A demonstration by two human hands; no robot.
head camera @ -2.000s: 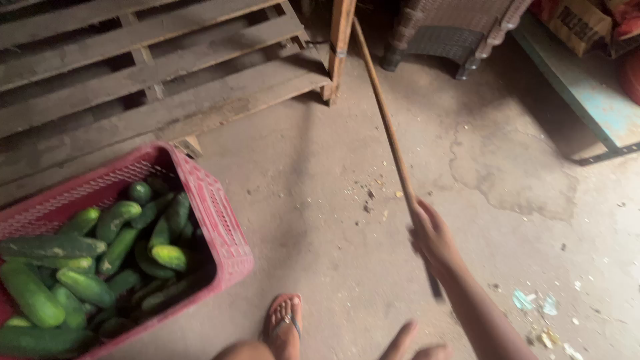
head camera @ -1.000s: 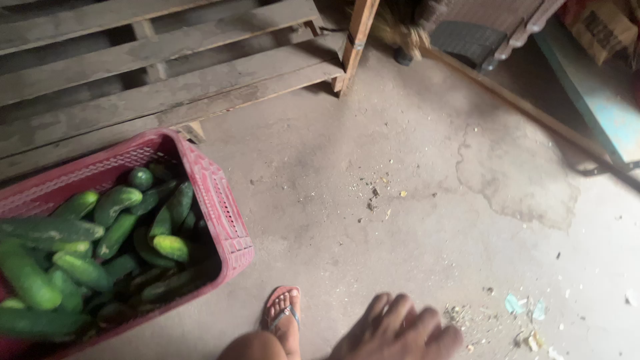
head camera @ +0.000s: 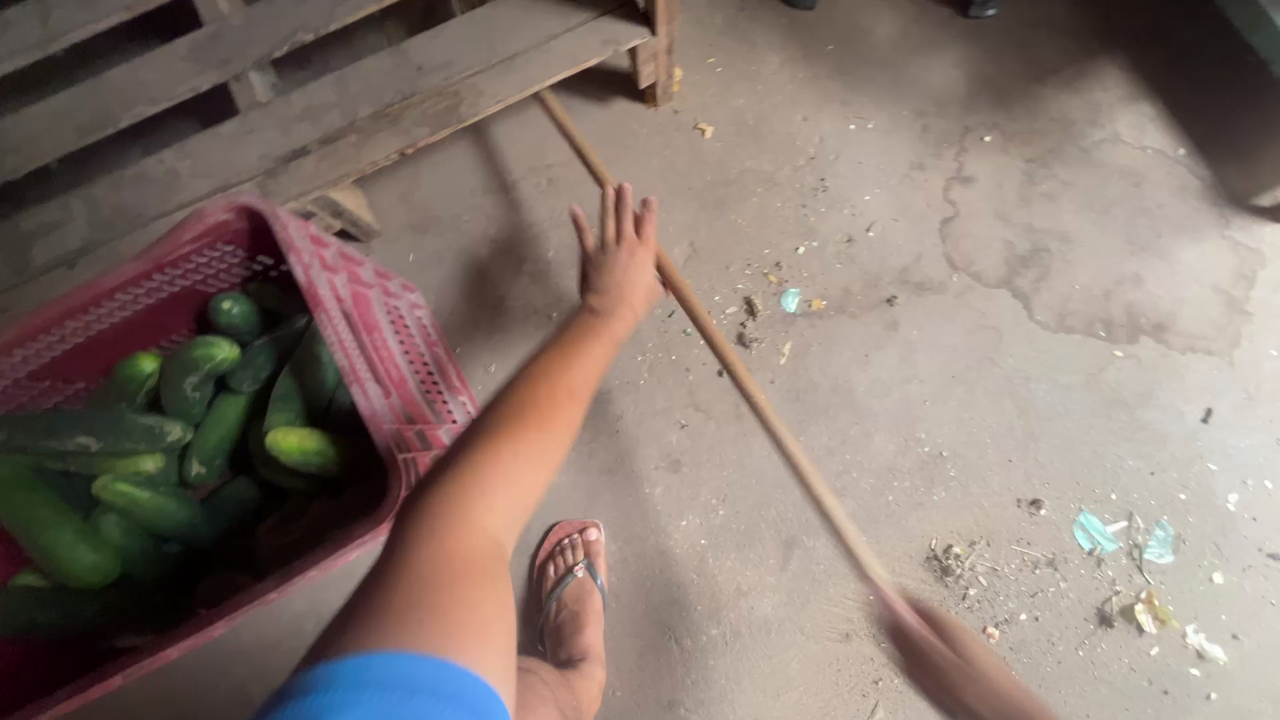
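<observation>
A long wooden pole (head camera: 740,375) runs from beneath the edge of the wooden pallet down to the lower right; its far end is hidden under the slats. My left hand (head camera: 618,255) is spread with fingers apart against or just over the upper part of the pole; contact is not certain. At the lower right, my right hand (head camera: 925,635), blurred by motion, is closed around the near end of the pole. Scattered debris (head camera: 955,562) and pale blue-green scraps (head camera: 1095,532) lie on the concrete floor right of the pole.
A red plastic crate (head camera: 350,330) full of cucumbers (head camera: 215,435) stands at the left, beside my sandalled foot (head camera: 573,600). The slatted wooden pallet (head camera: 380,110) and its upright post (head camera: 657,50) border the upper left. A dark stain (head camera: 1090,240) marks the floor.
The pole, which slanted off to the upper right a second ago, now reaches under the pallet. My left hand has moved forward from the bottom edge to the pole. My right hand is back in view.
</observation>
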